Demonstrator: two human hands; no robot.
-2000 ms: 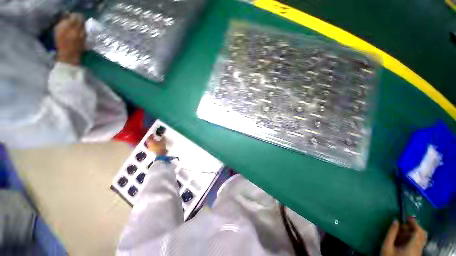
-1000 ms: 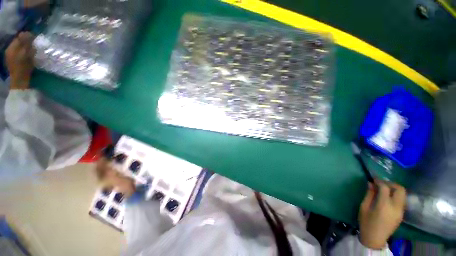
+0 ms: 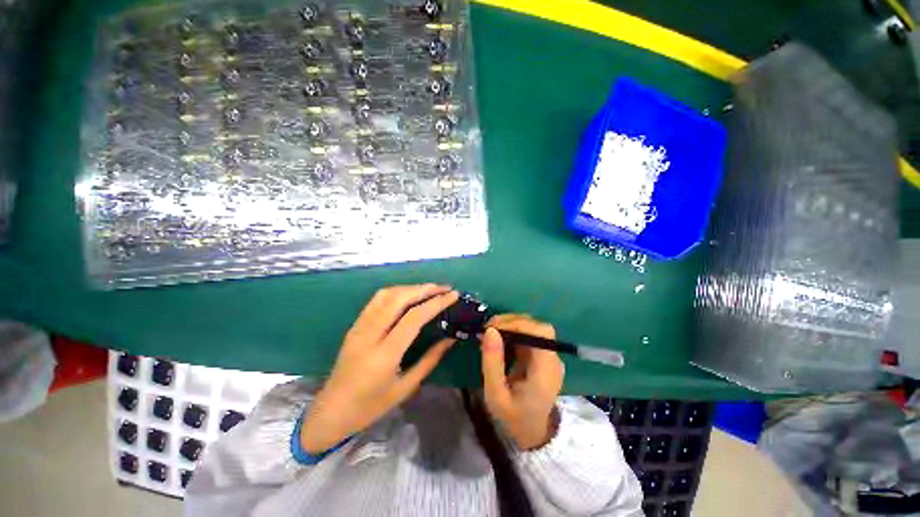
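A black watch-like housing (image 3: 465, 317) is between my hands, above the near part of the green mat. My left hand (image 3: 385, 348) grips its left side with thumb and fingers. My right hand (image 3: 523, 376) touches its right side and holds dark tweezers (image 3: 550, 344), whose pale end points right. Fine detail inside the housing is too small to tell. A clear blister tray (image 3: 272, 227) with rows of flex assemblies lies at the upper left. A blue bin (image 3: 694, 202) holds a heap of tiny white pieces (image 3: 627, 182).
A white tray (image 3: 192, 384) with black housings is at the lower left, a black compartment tray (image 3: 661, 444) at the lower right. A ribbed pile of clear trays (image 3: 797, 222) stands right. Small clear bits lie below the bin. Another person's sleeve (image 3: 22, 372) shows at the left edge.
The view has turned to the right. My left hand has come from the white tray up to the mat with a housing. My right hand has moved beside it with the tweezers.
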